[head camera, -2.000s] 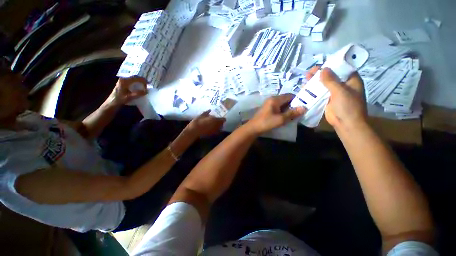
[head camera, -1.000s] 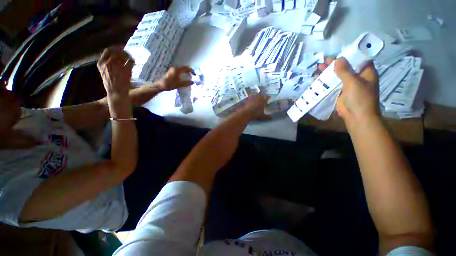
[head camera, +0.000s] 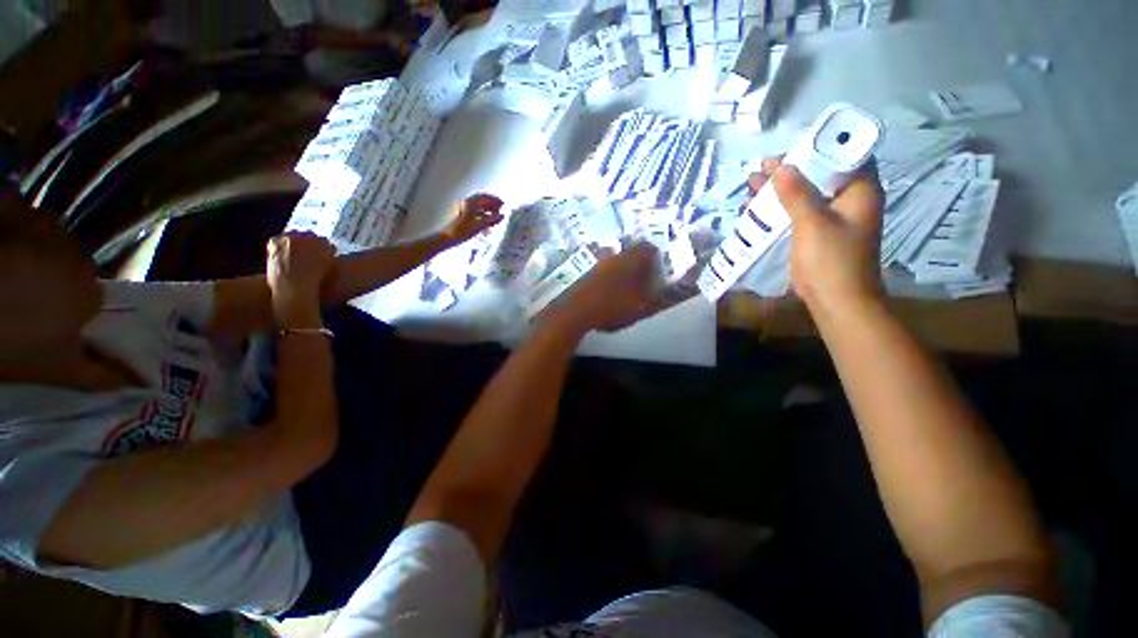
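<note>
My right hand (head camera: 834, 231) is shut around a white label roll (head camera: 847, 135) with a dark core hole, held up above the table's near edge. A label strip (head camera: 745, 249) with dark bars hangs from it, down and to the left. My left hand (head camera: 622, 287) is low over the pile of small white cartons. A slim white folding carton (head camera: 562, 282) lies against its left side; whether the fingers grip it is hidden. Flat cartons (head camera: 955, 231) are fanned out right of my right hand. More printed white pieces (head camera: 654, 160) lie beyond my left hand.
Stacked cartons (head camera: 374, 156) form a block at the table's left. More cartons (head camera: 699, 35) stand at the far side. A neighbouring person (head camera: 187, 424) sits at the left with both hands near the table. Brown cardboard (head camera: 973, 323) shows along the near edge.
My left hand has left the label strip and moved left to the carton pile. My right hand still holds the roll. The neighbour's hands have moved.
</note>
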